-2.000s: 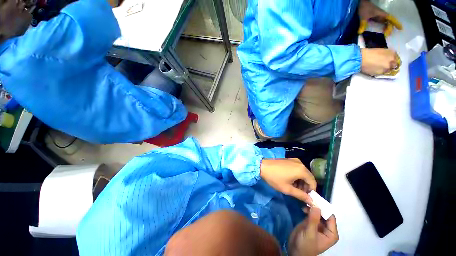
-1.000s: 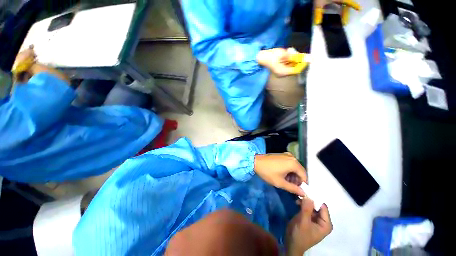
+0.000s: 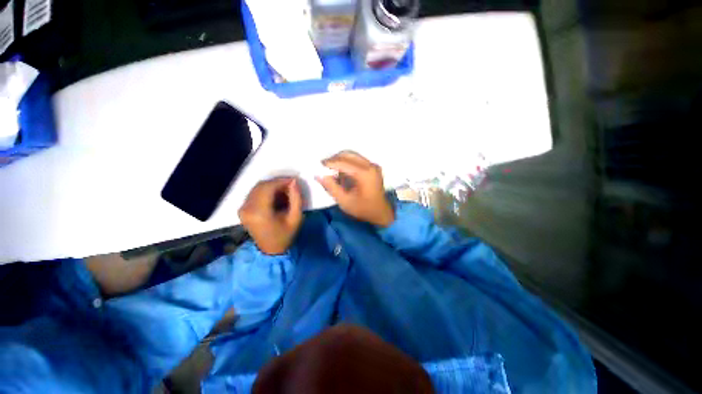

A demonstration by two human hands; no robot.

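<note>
My left hand (image 3: pixel 273 215) and my right hand (image 3: pixel 357 188) are close together over the table's near edge, fingertips facing each other with a small gap. The right thumb and index finger pinch a small white piece (image 3: pixel 331 173). The left thumb and index tips meet; whether they hold something is unclear, white against the white table. A black phone or screen module (image 3: pixel 214 160) lies flat and slanted on the white table (image 3: pixel 115 185), left of my hands.
A blue bin (image 3: pixel 339 81) with bottles and white wipes stands at the back. Another blue bin (image 3: pixel 37 115) is at the far left. Tiny scraps with red specks (image 3: pixel 458 185) lie at the near right edge. Another person's blue sleeve (image 3: pixel 169 308) is at lower left.
The view has swung to the right, so the table now runs across it. My hands are now over the table's near edge, and the white strip no longer shows clearly between them.
</note>
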